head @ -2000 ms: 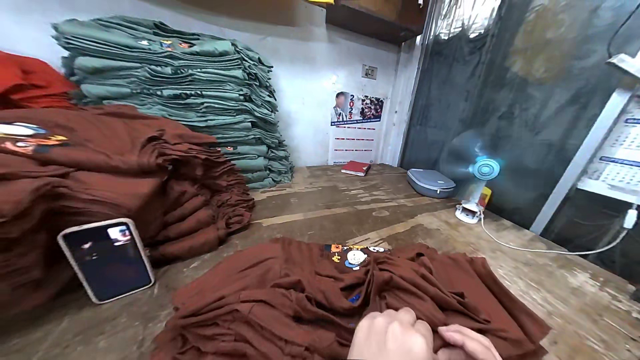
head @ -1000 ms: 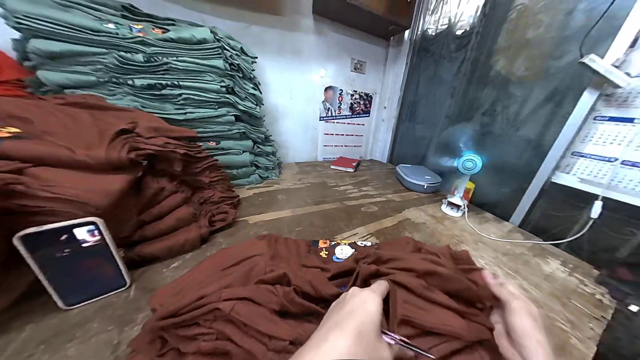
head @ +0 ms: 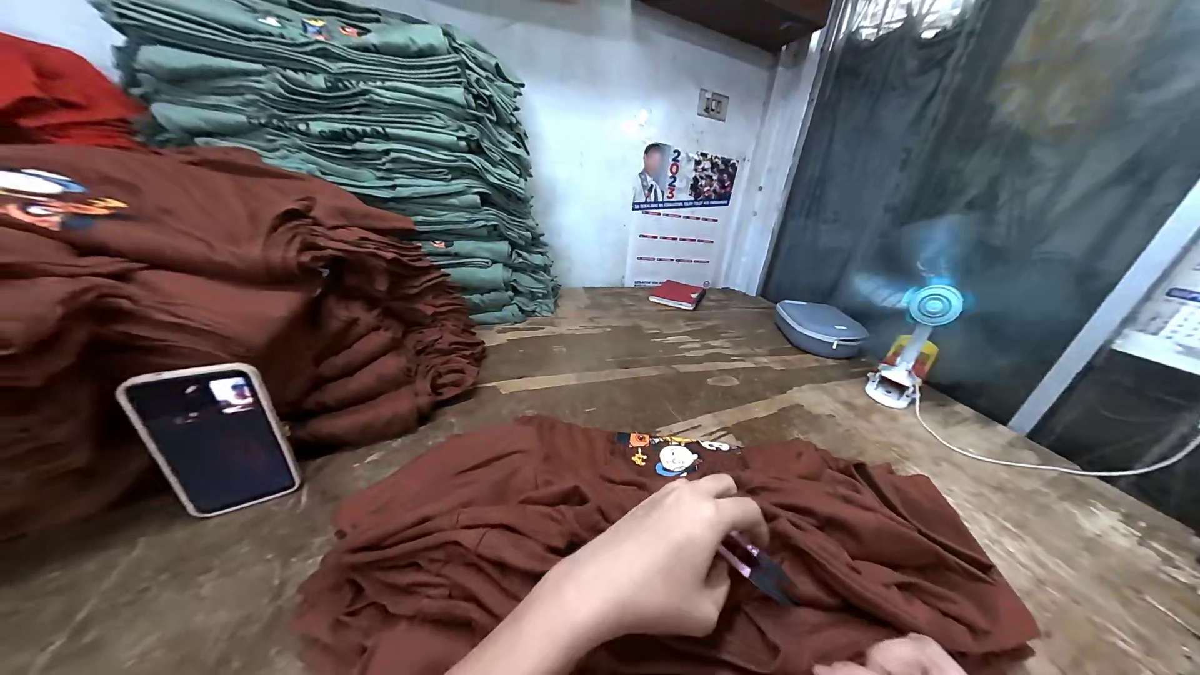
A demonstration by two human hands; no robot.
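Note:
A heap of brown fabric garments [head: 469, 544] with a colourful cartoon print [head: 677, 458] at its far edge lies in front of me. Above the middle of this heap is my left hand [head: 680, 553], its fingers closed on a small narrow tool [head: 755, 567] with a shiny purplish body and a dark end against the cloth. The tool's exact kind is unclear. My right hand [head: 891, 656] is at the near right part of the heap, mostly cut off by the bottom edge of the view, so its grip is hidden.
Brown garments [head: 225, 244] are piled at left, a phone [head: 211, 441] leaning against them. Behind stand folded green garments [head: 328, 122] and red cloth [head: 56, 89]. Farther back are a red booklet [head: 677, 294], a grey zip case [head: 821, 330] and a running fan [head: 936, 305] with a white cable [head: 1031, 466].
One second ago my right hand was higher, beside the heap's right side; now it is lower and nearer my left. Two seconds ago both hands were close together on the cloth.

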